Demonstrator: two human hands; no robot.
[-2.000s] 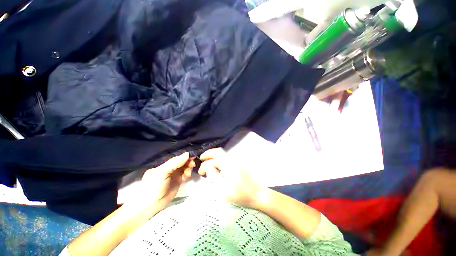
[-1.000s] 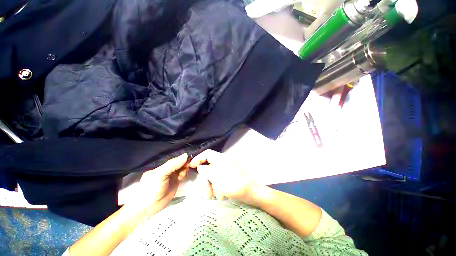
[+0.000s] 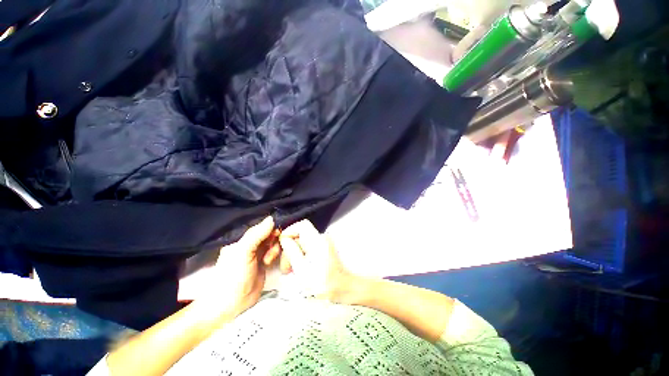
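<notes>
A dark navy coat (image 3: 381,125) lies spread over the white table, its shiny quilted lining (image 3: 293,95) facing up and its matt hem edge (image 3: 147,224) running along the near side. My left hand (image 3: 246,264) pinches the hem edge between thumb and fingers. My right hand (image 3: 312,257) is beside it, its bent fingertips close together at the same edge. A needle or thread between the fingertips is too small to make out. A pale metallic button (image 3: 47,110) shows on the coat at the left.
A green and silver can (image 3: 488,55), a clear bottle with a white head (image 3: 603,18) and a metal flask (image 3: 513,106) lie at the upper right. A slim pinkish tool (image 3: 465,194) lies on the white table (image 3: 513,220). A blue crate (image 3: 598,191) stands beyond its right edge.
The other person's arm and the red cloth at the lower right have gone from view. My right hand's fingers have shifted and bent beside my left hand. The coat lies much as before.
</notes>
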